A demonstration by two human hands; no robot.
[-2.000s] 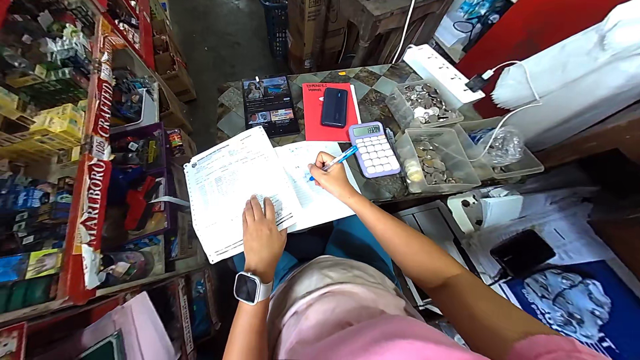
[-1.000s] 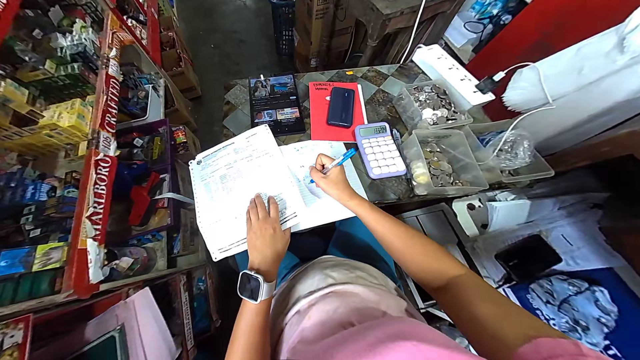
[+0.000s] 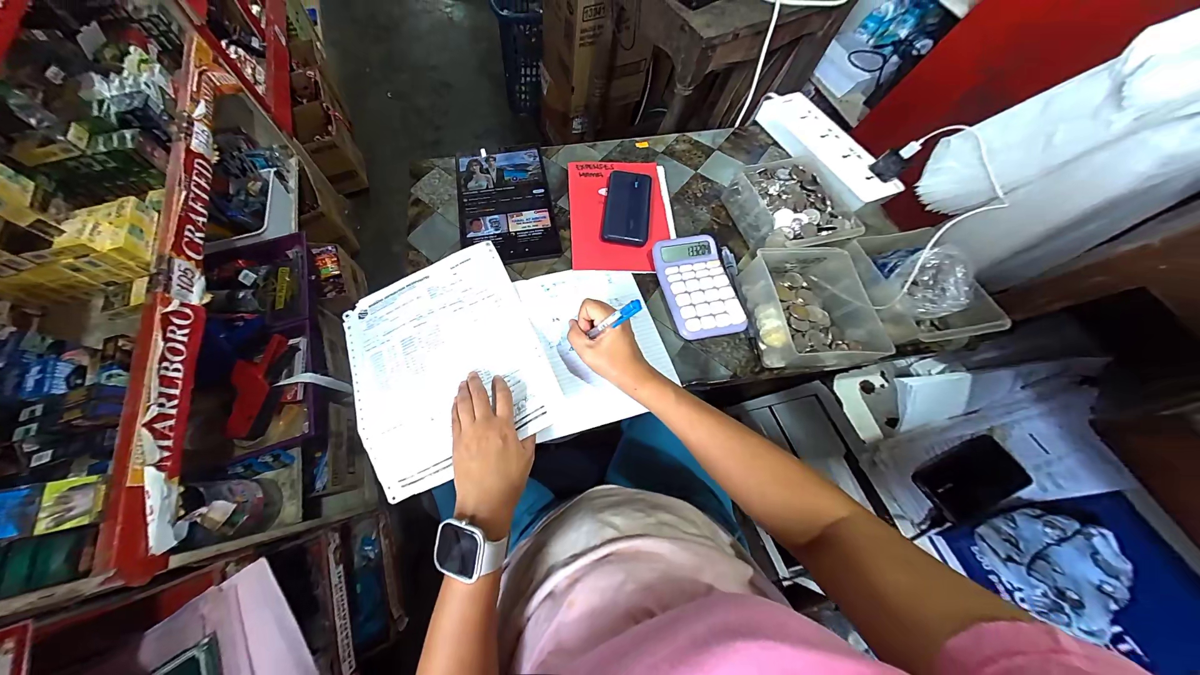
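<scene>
My right hand (image 3: 607, 349) is closed around a blue pen (image 3: 616, 319), its tip over the lined page of an open notebook (image 3: 600, 394). My left hand (image 3: 491, 441) lies flat, fingers spread a little, on a printed paper form (image 3: 441, 347) that overlaps the notebook's left side. A smartwatch is on my left wrist. Right of the notebook lies a lilac calculator (image 3: 700, 286) with digits on its display. Beyond the notebook, a dark power bank or phone (image 3: 626, 207) rests on a red folder (image 3: 583, 225). A tablet (image 3: 507, 202) with a lit screen lies to the left of it.
Plastic containers of coins (image 3: 814, 305) stand at the table's right, beside a white power strip (image 3: 825, 145) with a plugged cable. Shelves of packaged goods (image 3: 84, 244) line the left. A dark device (image 3: 971, 476) lies on papers at lower right. Cardboard boxes (image 3: 577, 66) stand behind the table.
</scene>
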